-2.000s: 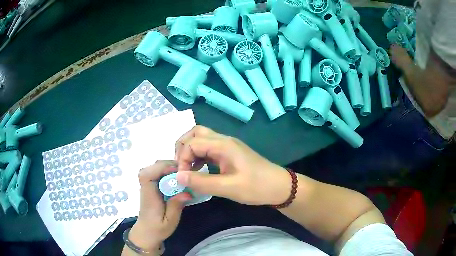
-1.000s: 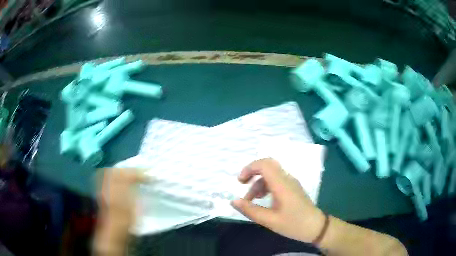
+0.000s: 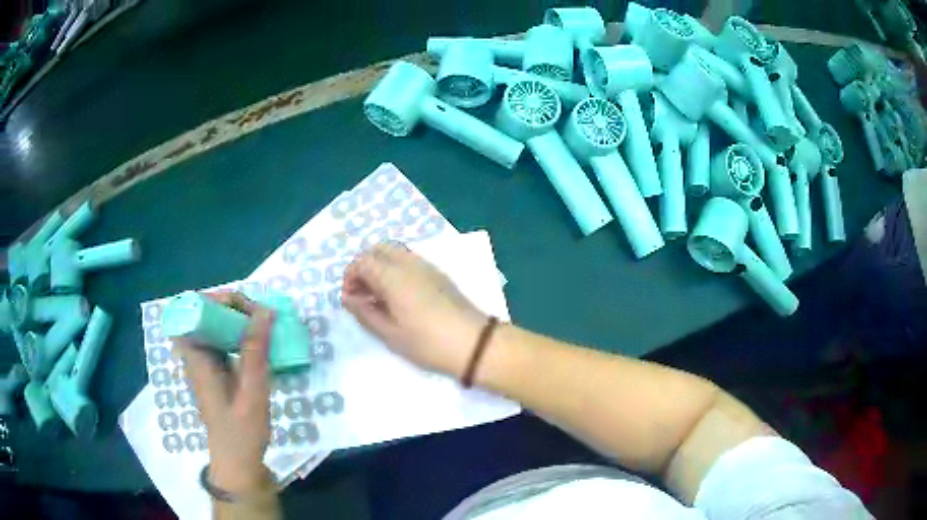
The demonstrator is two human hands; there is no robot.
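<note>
My left hand (image 3: 236, 396) is closed around a turquoise handheld fan (image 3: 289, 340), held over the printed label sheets. One end of its handle points up and left; its head is at the right of my fingers. My right hand (image 3: 407, 310) is over the sheets, with fingers curled and fingertips near the rows of rings. Whether a label is between them I cannot tell. The label sheet (image 3: 186, 418) shows rows of grey ring prints and overlaps another printed sheet (image 3: 386, 208).
A large heap of turquoise fans (image 3: 620, 193) lies at upper right, and a smaller pile (image 3: 66, 315) at far left. A pale strip (image 3: 239, 115) curves along the dark green table (image 3: 569, 305). Fans in clear film (image 3: 884, 112) lie at the far right edge.
My left hand, blurred at the left with no fan visible a second ago, now holds a fan. One fan from the heap's near left side is gone. My right hand is now over the sheet's upper part.
</note>
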